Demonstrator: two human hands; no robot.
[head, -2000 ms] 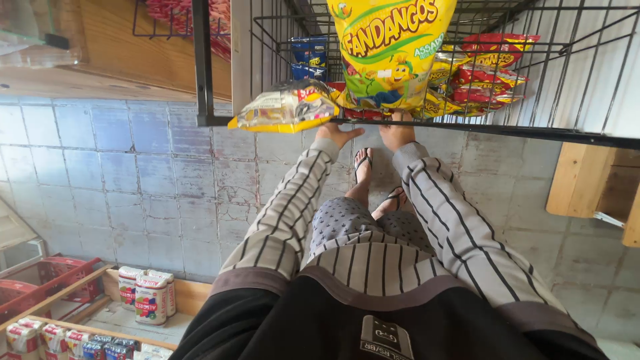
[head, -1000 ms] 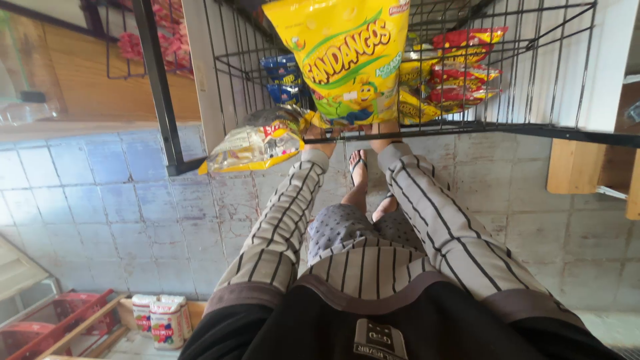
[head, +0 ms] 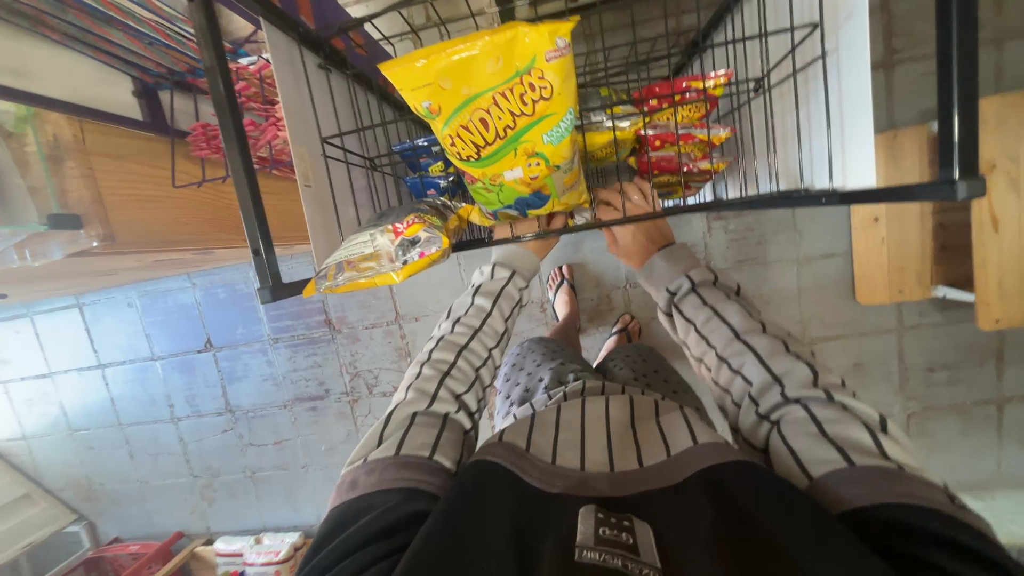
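Note:
Both my hands reach into a black wire rack [head: 768,200] at its front edge. My left hand [head: 532,228] is mostly hidden behind the front wire, under a large yellow Fandangos snack bag [head: 512,120] that stands upright; what its fingers touch cannot be seen. My right hand [head: 632,220] is just right of that bag's lower corner, its fingers bent behind the front wires, below small yellow bags [head: 606,144]; its grip cannot be made out. A clear and yellow snack bag [head: 392,248] leans over the rack's front left edge.
Small red bags [head: 680,132] and blue bags [head: 428,164] are stacked in the rack. Pink packets [head: 256,120] hang at upper left above a wooden surface [head: 176,184]. Wooden furniture [head: 996,208] stands at right, a red crate [head: 128,556] and white packages [head: 260,552] at lower left.
The right hand, hidden largely behind the big yellow bag one second ago, now shows to the right of it. The view has shifted somewhat.

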